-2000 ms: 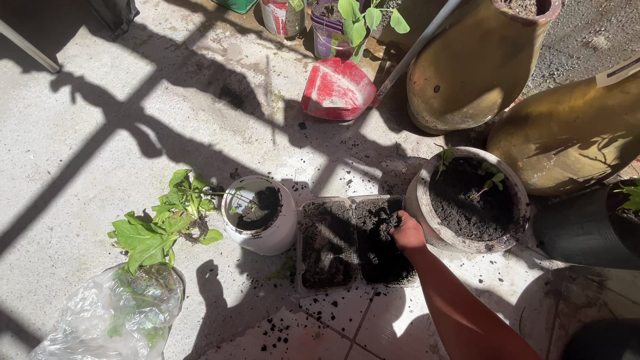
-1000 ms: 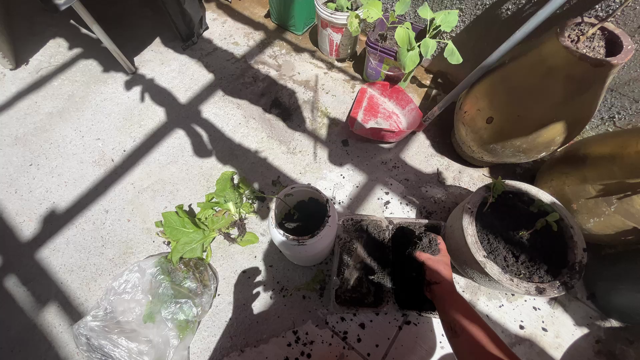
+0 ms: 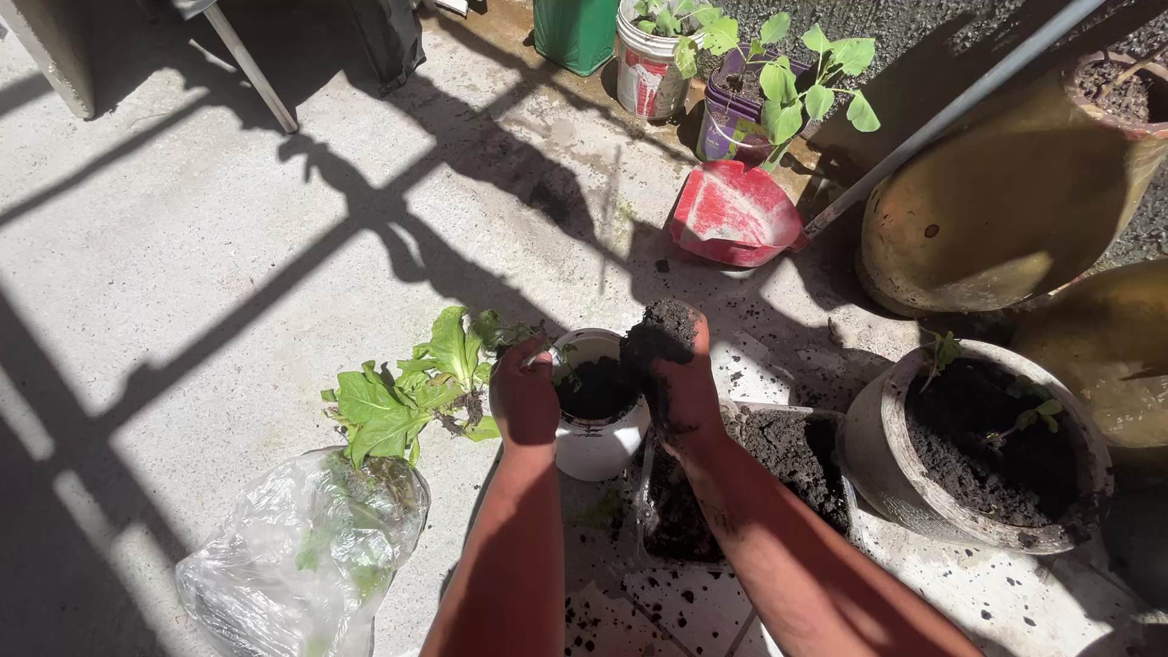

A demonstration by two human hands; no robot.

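Note:
Dark soil fills my right hand [image 3: 680, 365], cupped at the right rim of a white plastic pot [image 3: 602, 447] that has soil inside. On the pot's left side, my left hand [image 3: 526, 388] has its fingers curled by the rim, at the thin stem of a small seedling [image 3: 568, 358]; whether they pinch the stem or the rim is hard to tell. Leafy green plants with roots [image 3: 388, 406] lie on the ground left of that hand. Under my right forearm sits a clear divided tray [image 3: 853, 520] of dark soil, partly hidden by the arm.
A clear plastic bag [image 3: 274, 547] with greens lies at lower left. A round planter [image 3: 867, 447] with seedlings stands right of the tray. Behind are a red dustpan [image 3: 735, 214] with a long handle, potted plants [image 3: 730, 119] and a large tan pot [image 3: 985, 219]. Soil crumbs dot the ground.
My right hand has come out of the tray with soil and moved left to the white pot. My left hand has come into view at the pot's left side.

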